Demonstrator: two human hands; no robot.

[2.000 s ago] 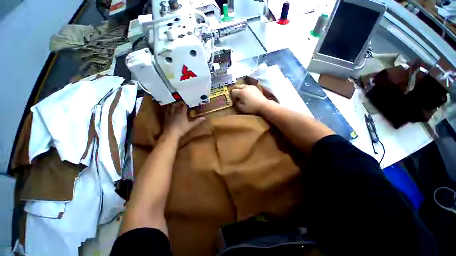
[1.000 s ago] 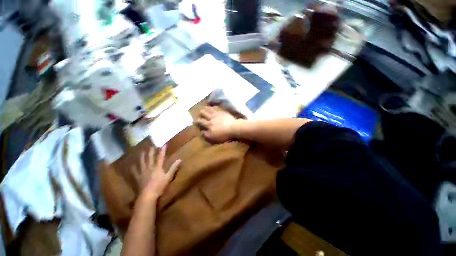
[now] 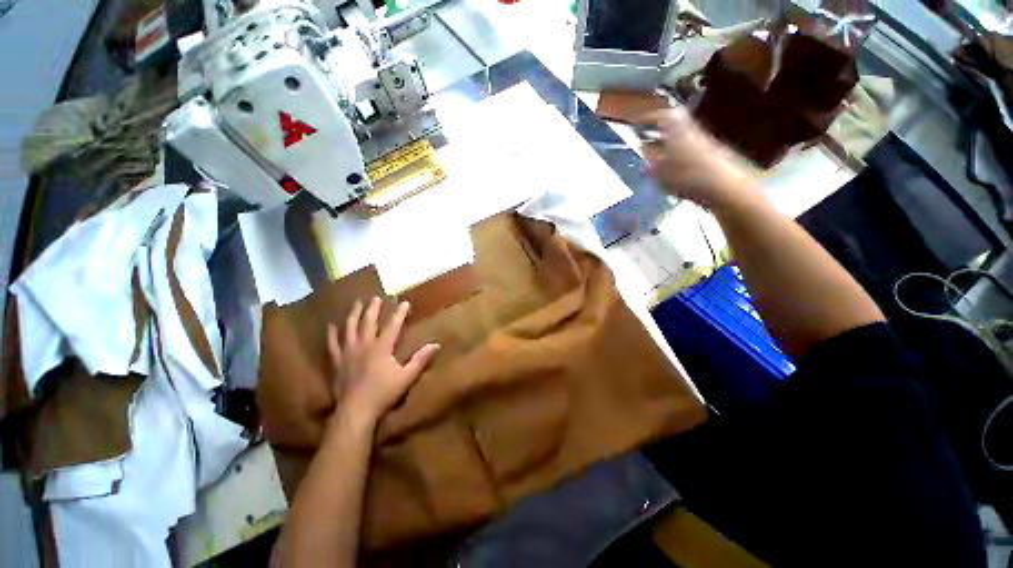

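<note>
The brown bag panel (image 3: 522,388) lies creased across the front of the machine table and over my lap, its notched upper edge on the white template sheet (image 3: 533,150). My left hand (image 3: 375,361) rests flat on the panel's left part, fingers spread. My right hand (image 3: 689,161) is off the panel, over the table right of the dark plate; its fingers are blurred and I cannot tell whether they hold anything. The pattern sewing machine (image 3: 283,117) stands at upper left, its yellow clamp frame (image 3: 402,178) above the template sheet, clear of the brown panel.
White-backed panels (image 3: 89,288) are piled left of the machine. The control screen (image 3: 625,39) stands at the top, with dark brown pieces (image 3: 772,89) to its right. A blue crate (image 3: 733,333) sits below the table's right edge. Cords hang at far right.
The brown panel has come out from under the clamp frame towards me. My right hand has left the panel and moved right across the table. My left hand stays on the panel.
</note>
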